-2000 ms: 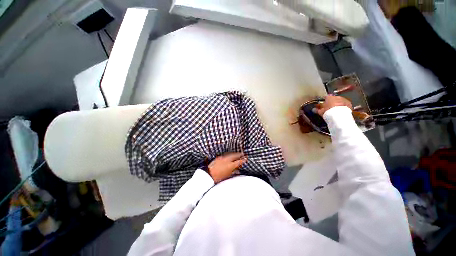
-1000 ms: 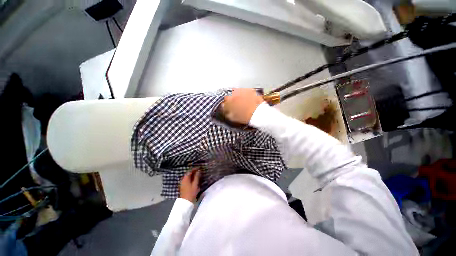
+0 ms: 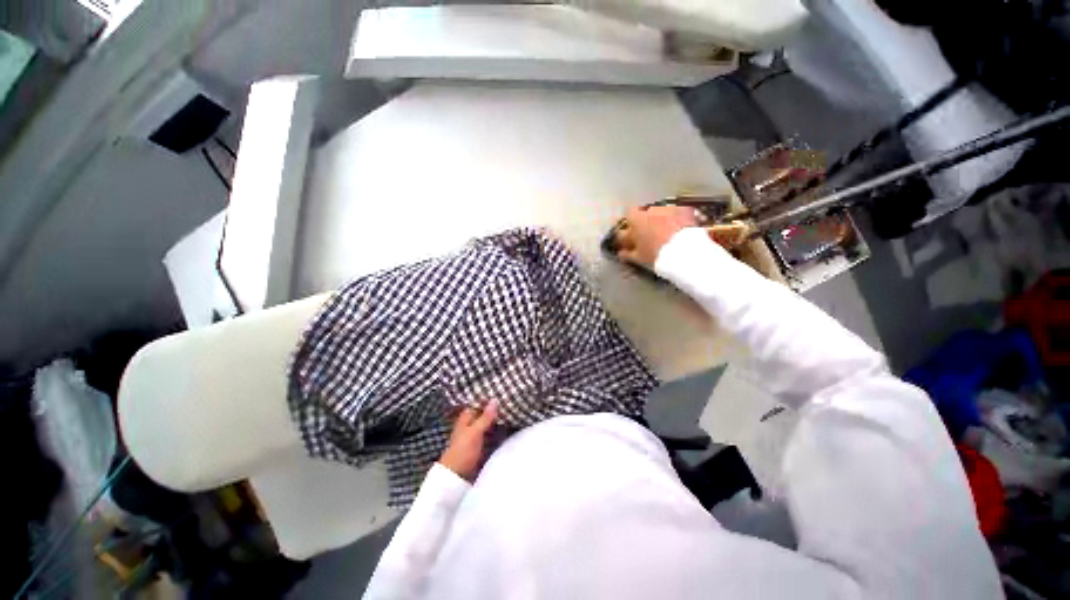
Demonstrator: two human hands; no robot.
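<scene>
A black-and-white checked garment (image 3: 434,340) lies rumpled over the right part of a wide cream padded buck (image 3: 211,393), with its near edge against my body. My left hand (image 3: 471,441) is at the garment's near edge; its fingers are on the cloth, and whether they pinch it is hard to tell. My right hand (image 3: 652,234) is closed on the steam iron (image 3: 613,241), mostly hidden under the hand, over the table just right of the garment. Whether the iron touches the table cannot be told.
The off-white ironing table (image 3: 469,141) extends behind. The wire iron rest (image 3: 815,240) is at its right edge. A dark hose and a pale line (image 3: 915,155) run right from the iron. White beams (image 3: 268,193) stand at left and back (image 3: 505,45). Blue and red items lie on the floor right.
My right hand took the iron from the table's right side onto the garment, then moved it right, off the cloth. My left hand shifted left along the near edge, then slightly right.
</scene>
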